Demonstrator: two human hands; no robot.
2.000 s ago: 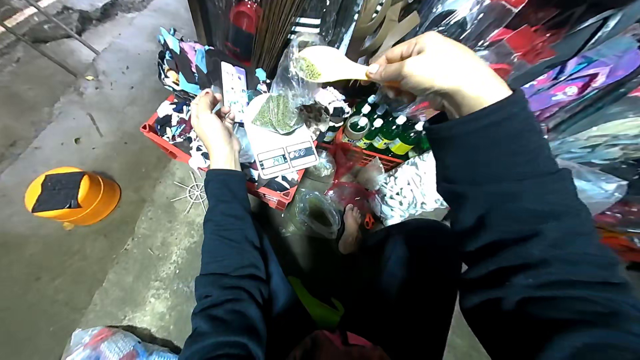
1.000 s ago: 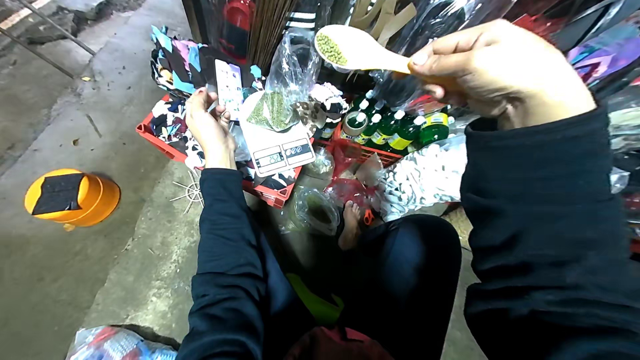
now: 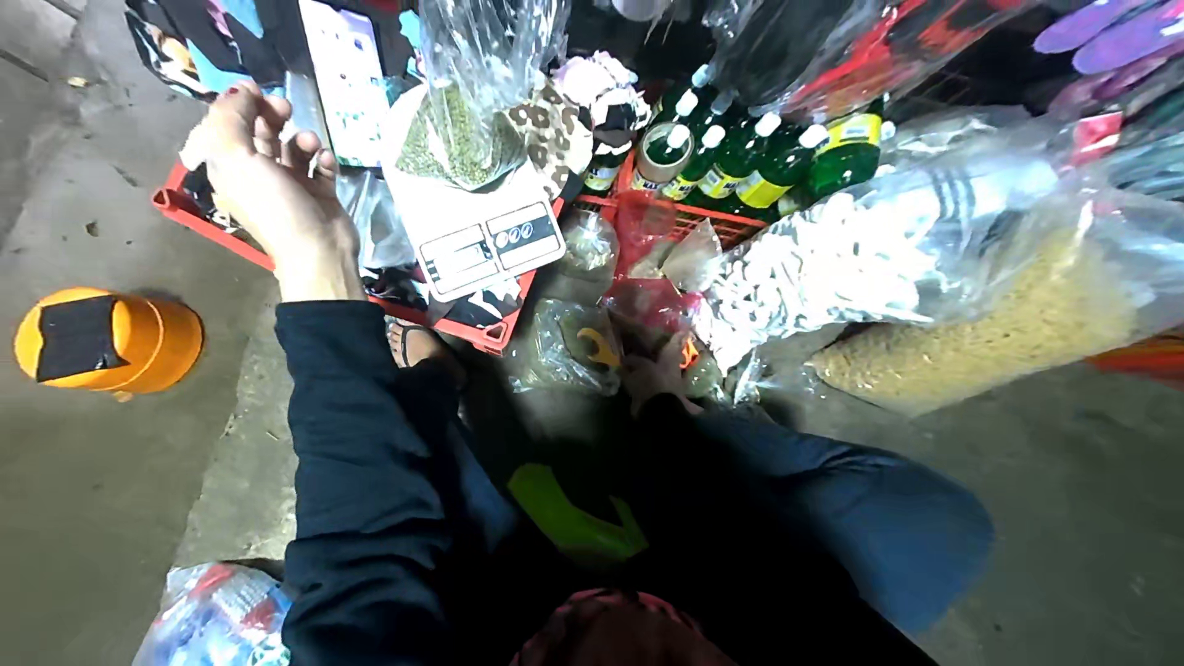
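My left hand point(image 3: 277, 176) is raised at the upper left, its fingers loosely bent and apart, with nothing visible in them. It is beside a pale rectangular item with a pictured face point(image 3: 347, 83). To its right, a clear plastic bag of green granules point(image 3: 458, 139) rests on a white digital scale point(image 3: 490, 250). My right hand point(image 3: 652, 375) is low and in shadow, among clear plastic bags point(image 3: 564, 347) and a red mesh or plastic bag point(image 3: 647, 305). A yellow-orange curved thing point(image 3: 599, 347) lies beside it. The fingers are too dark to show what they hold.
A red plastic crate point(image 3: 217, 222) holds patterned cloth items. Green bottles point(image 3: 758, 176) stand in another red crate. At the right are a bag of white pieces point(image 3: 823, 268) and a bag of tan material point(image 3: 999, 324). An orange stool or bucket point(image 3: 157, 338) is at the left.
My right hand, which held up a spoon of green granules, has come down among the bags near my feet. The spoon is no longer clearly seen. The view has shifted closer.
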